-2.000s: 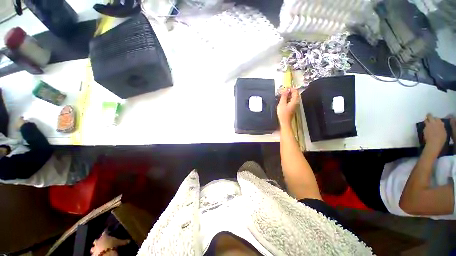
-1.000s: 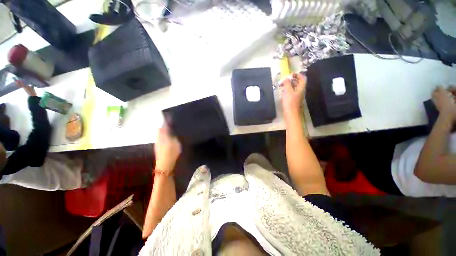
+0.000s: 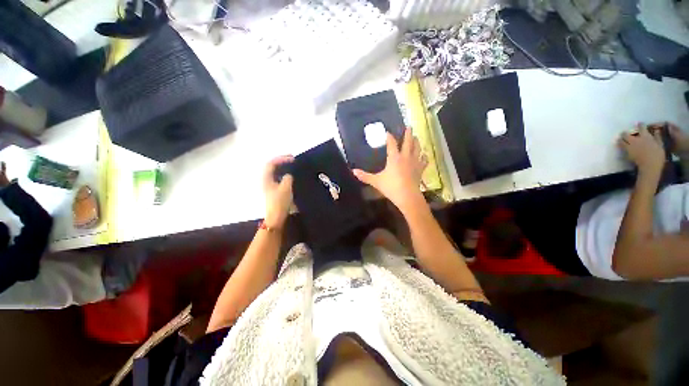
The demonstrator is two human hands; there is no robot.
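Note:
My left hand (image 3: 278, 192) holds a black insert tray (image 3: 317, 170) by its left edge, tilted at the table's front edge. A small white folded cable (image 3: 329, 185) lies on this tray. My right hand (image 3: 394, 170) is spread over the lower right part of a second black insert (image 3: 361, 109), thumb and fingers at its edges. A small white case (image 3: 375, 135) sits in the middle of that insert, close to my fingertips. Whether my right hand grips the insert or only touches it is unclear.
A black filled stack (image 3: 483, 154) with a white case stands right of the yellow strip (image 3: 427, 143). The cable pile (image 3: 457, 56) lies behind. A tall black insert stack (image 3: 162, 98) and a green packet (image 3: 148, 185) are at left. People sit on both sides.
My left hand has brought the black tray rightward beside the second insert. A white cable now lies on it. My right hand has moved from near the yellow strip onto the second insert.

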